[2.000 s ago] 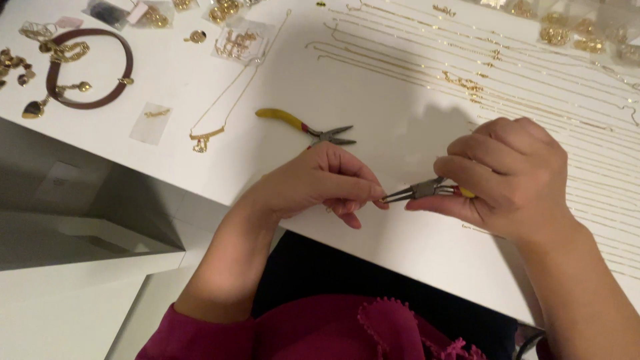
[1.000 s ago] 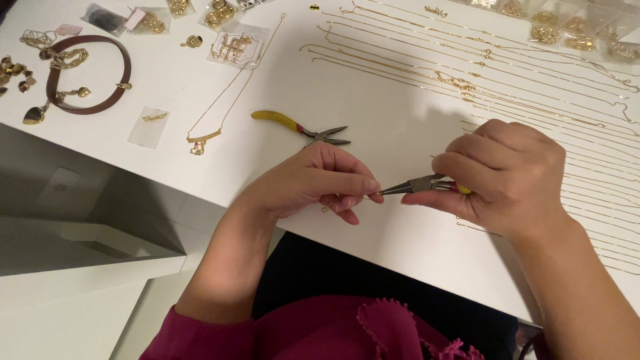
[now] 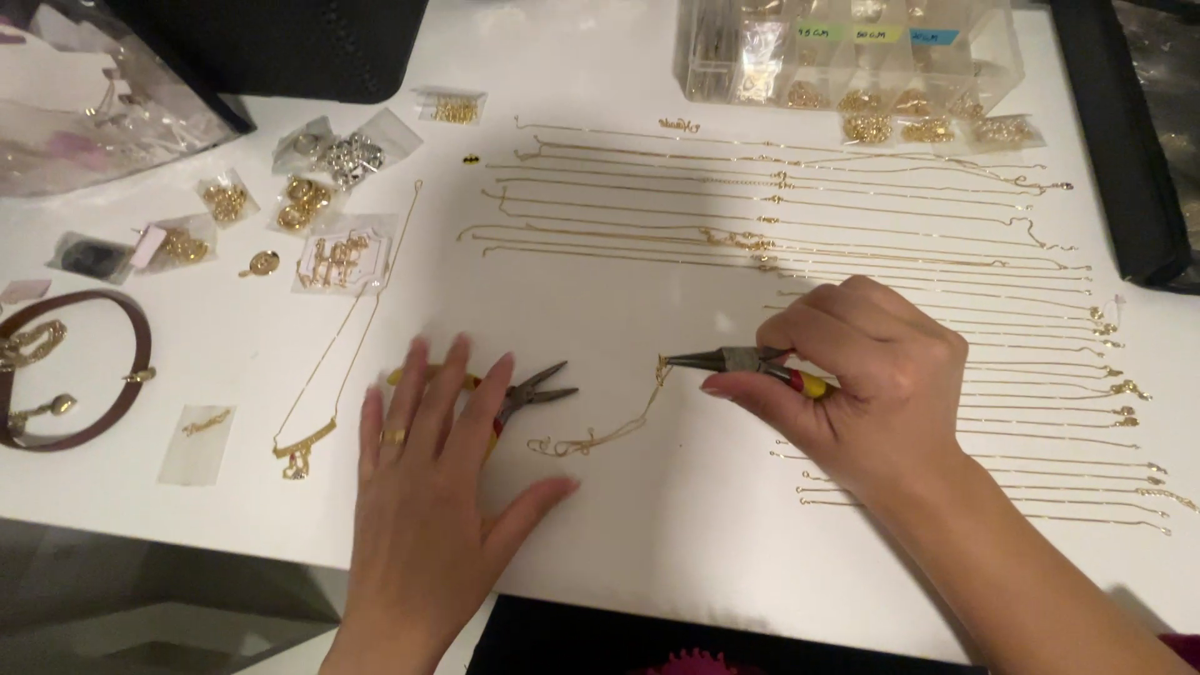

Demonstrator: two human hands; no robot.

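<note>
My right hand [image 3: 853, 394] is closed round the handles of round-nose pliers [image 3: 736, 359] with red and yellow grips. Their tips point left and meet the upper end of a thin gold chain [image 3: 619, 433], whose rest lies loosely on the white table. My left hand [image 3: 436, 469], fingers spread and a gold ring on one, is over a second pair of pliers [image 3: 534, 389]. The fingers cover much of its yellow and red handles, while its jaws lie parted on the table. Left of that hand lies a gold bar necklace [image 3: 305, 438] with a small pendant.
Rows of gold chains [image 3: 637, 260] cover the table's right side. Behind them stands a clear compartment box [image 3: 848, 66]. Small bags of findings [image 3: 352, 159] and a brown leather band [image 3: 141, 347] with charms lie at the left. Black cases [image 3: 309, 42] edge the back and right.
My left hand has left the tips of the pliers in my right hand and moved left, over the other pliers. A loose chain now shows below the right hand's pliers. The view takes in more of the table's back.
</note>
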